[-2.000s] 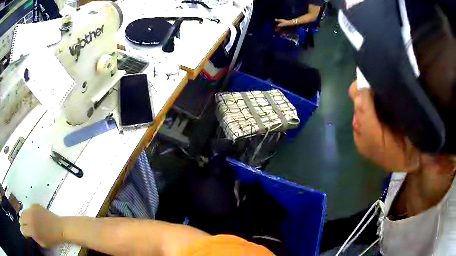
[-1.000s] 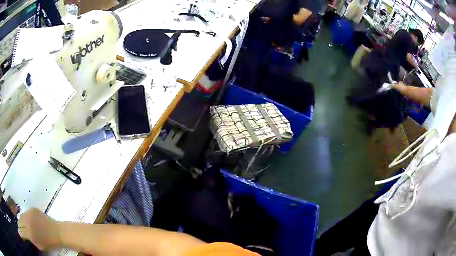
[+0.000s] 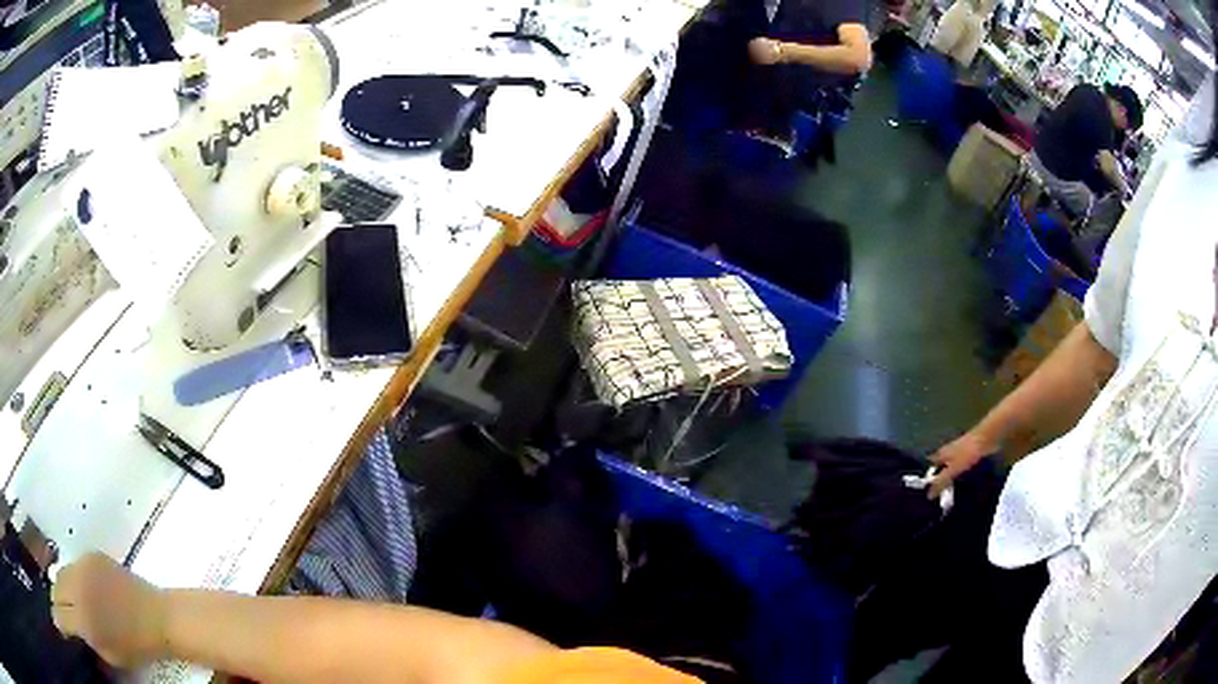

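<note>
My right hand [image 3: 104,612] is at the lower left, at the end of my bare forearm and orange sleeve. Its fingers are curled on black cloth [image 3: 43,639], which is cut off by the left edge; the fingertips are hard to make out. My left hand is out of the picture. The cream sewing machine head [image 3: 227,174] marked "brother" stands at the upper left; its needle area is not in view. Black thread snips [image 3: 182,450] and a blue-grey strip [image 3: 243,373] lie on the white table [image 3: 221,528], beyond my hand.
A mobile phone [image 3: 367,293] lies near the wood-coloured table edge [image 3: 334,488]. Blue bins [image 3: 788,588] with dark cloth and a strapped, patterned cushion-like block [image 3: 681,338] are right of the table. A standing person [image 3: 1122,494] in white holds a dark bundle [image 3: 875,515] at the right.
The person in white has moved back from the close right side, and their hand now holds a dark bundle by a pale tie over the near bin. My right hand stays in place.
</note>
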